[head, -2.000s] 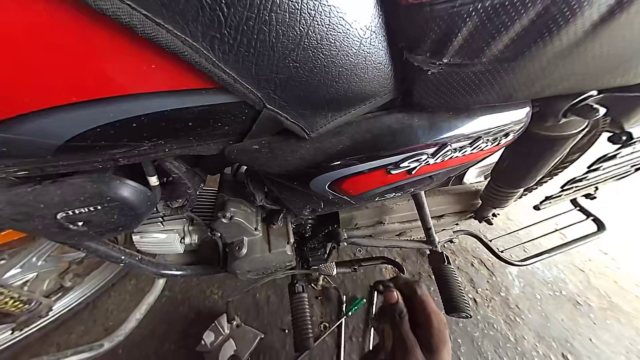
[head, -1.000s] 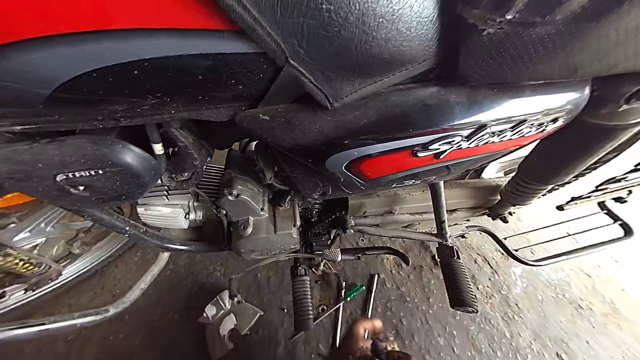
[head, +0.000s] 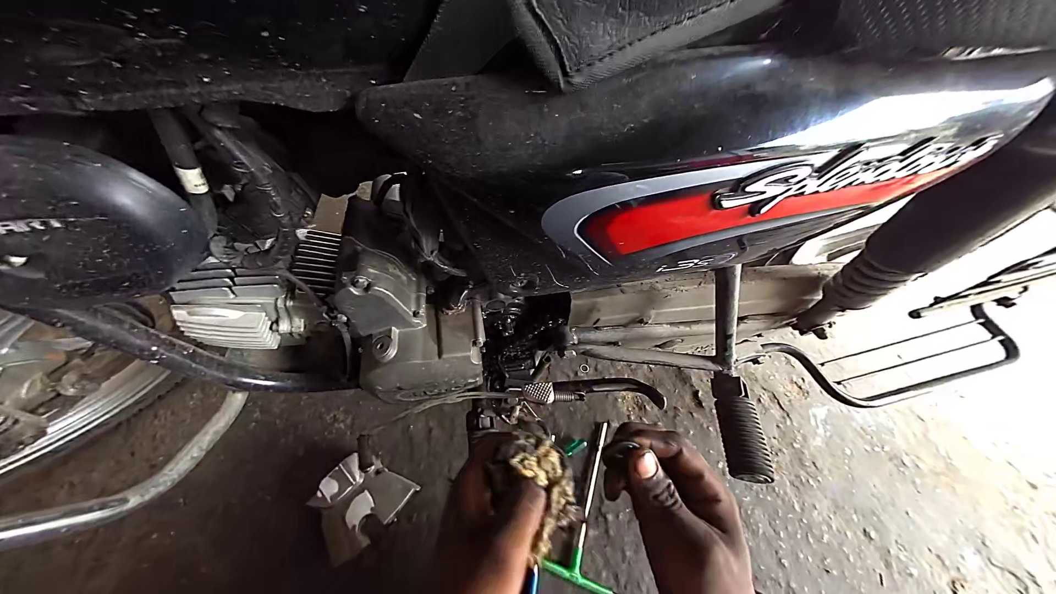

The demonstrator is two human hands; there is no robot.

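Note:
In the head view my left hand (head: 499, 520) grips a wad of dirty cotton waste (head: 540, 474), low in the centre. To its right, my right hand (head: 681, 511) pinches a small dark round part (head: 623, 447) between thumb and fingertips; what part it is cannot be told. A T-handle wrench with a green handle (head: 576, 569) lies on the ground between and beneath the hands, its metal shaft pointing toward the motorcycle. Above the hands are the knurled end and curved metal lever (head: 610, 386) and the greasy open sprocket area (head: 511, 338) beside the engine casing (head: 421, 355).
A rubber footrest (head: 742, 429) juts down to the right of my right hand. A removed metal cover (head: 359, 503) lies on the ground at left. The crash bar (head: 206, 371) crosses in front of the engine cylinder (head: 231, 309). A rear step frame (head: 916, 388) extends at right.
Both hands are now raised in front of the lever, the left with the cotton waste. Two seconds ago only one hand showed, by the tools on the ground. The view has moved closer.

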